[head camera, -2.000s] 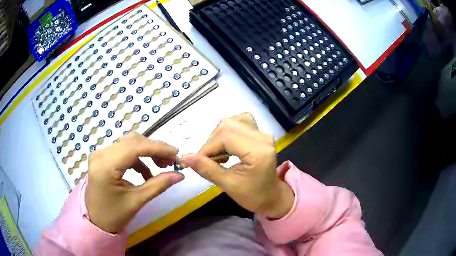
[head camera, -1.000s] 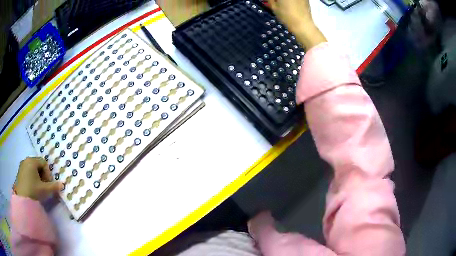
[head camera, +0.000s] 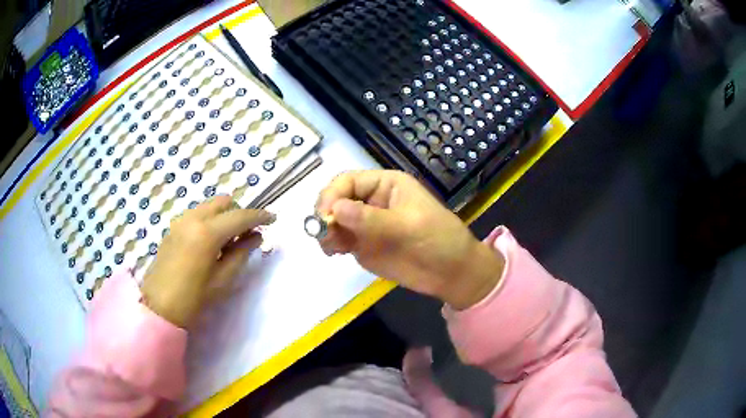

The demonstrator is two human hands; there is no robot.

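Note:
My right hand is shut on a small round silver component, held at its fingertips above the white table. My left hand is to the left, its thumb and fingers apart near the lower right edge of the pale board; whether something small is at its fingertips is unclear. The pale board has rows of linked cutouts with ringed parts in many of them. The black component tray stands to the right of the board, with silver parts in many of its pockets.
A blue box of shiny loose parts stands at the upper left. A black pen-like tool lies by the board's upper right edge. Another dark tray is at the top left. Yellow tape marks the table's front edge.
My right hand has come back from the black tray with a silver component. My left hand has moved from the board's lower left corner to the right, near my right hand.

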